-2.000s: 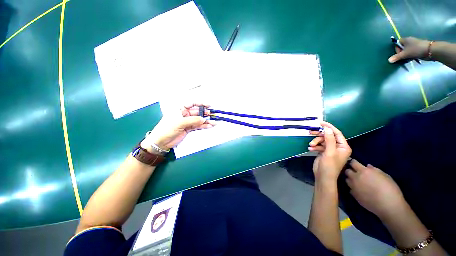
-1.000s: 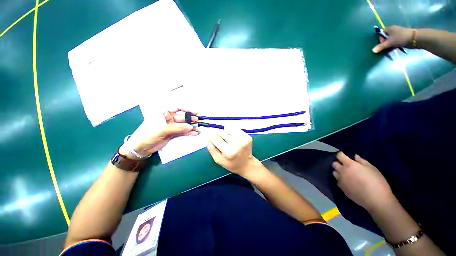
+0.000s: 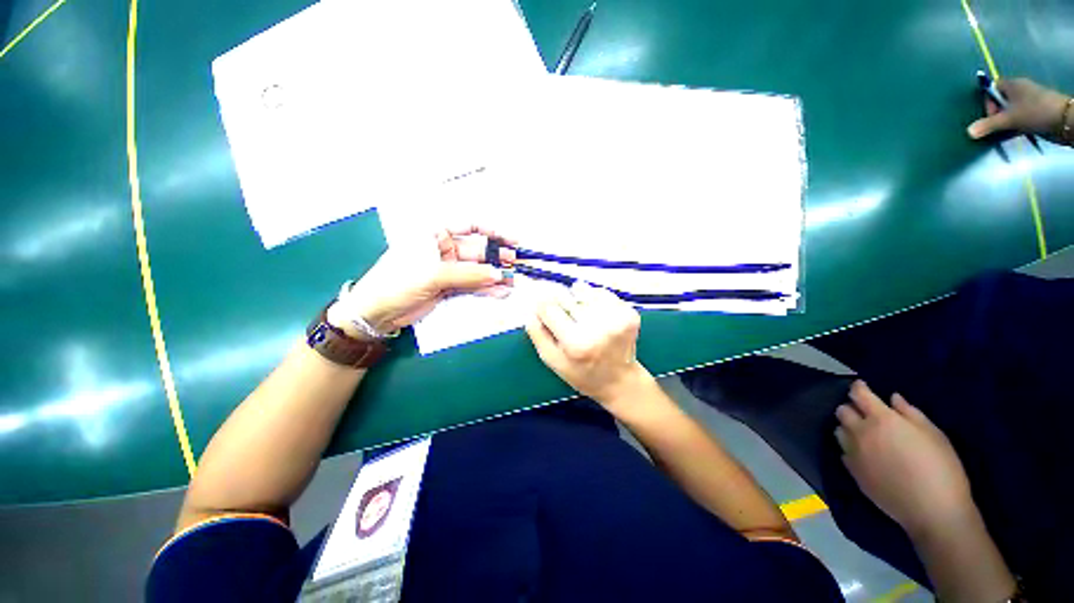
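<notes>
A dark blue-black cable point(image 3: 671, 266) lies in two roughly parallel strands over white sheets point(image 3: 660, 153). My left hand point(image 3: 430, 283) pinches the small dark end piece point(image 3: 494, 251) at the cable's left end between thumb and fingers. My right hand point(image 3: 591, 338) is closed on the lower strand, a little right of the end piece, with its fingertips near the strand. The strands' right ends are free near the sheets' right edge.
More white sheets point(image 3: 318, 130) lie at the upper left, and a black pen point(image 3: 575, 41) lies beyond. A person stands at the right, one hand point(image 3: 1022, 108) holding a pen on the green bench point(image 3: 895, 141). The bench edge curves before me.
Since the first frame, my right hand has moved left from the strand's far end to near the end piece. Since the second, the view has shifted and my hands hold nearly the same pose.
</notes>
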